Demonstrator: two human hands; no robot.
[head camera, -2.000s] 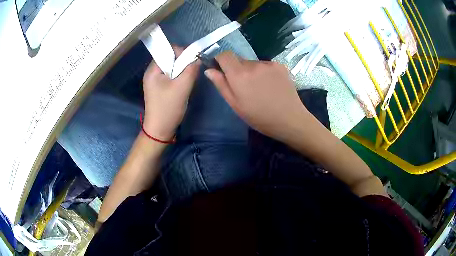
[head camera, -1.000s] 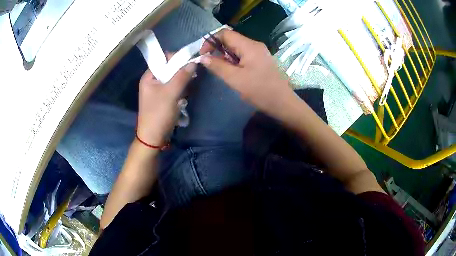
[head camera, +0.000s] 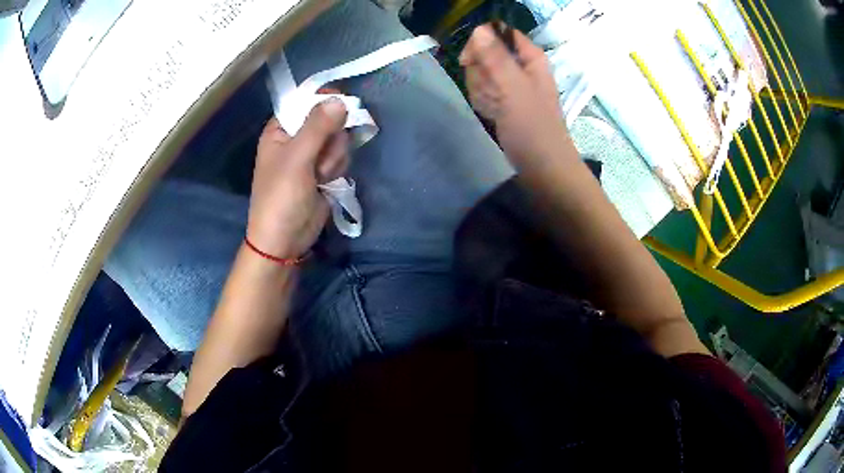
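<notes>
My left hand (head camera: 301, 175) is closed on a white strap (head camera: 375, 60) over my jeans. One end of the strap stretches up to the right and another part goes up to the left. A loop of it hangs below my fingers. My right hand (head camera: 518, 92) is raised, away from the strap, beside the near part of the white strap pile. It is blurred. A small dark tool (head camera: 504, 35) shows at its fingers; most of the tool is hidden.
A white curved machine table (head camera: 120, 120) with a printed scale lies on the left. A yellow wire basket (head camera: 740, 288) stands on the right, with white strips (head camera: 578, 78) and pale sheets beside its bars. White scraps (head camera: 102, 443) lie at the lower left by a yellow bar.
My right hand has moved up and right, away from the strap and my left hand. My left hand still holds the strap, with more of it bunched at the fingers.
</notes>
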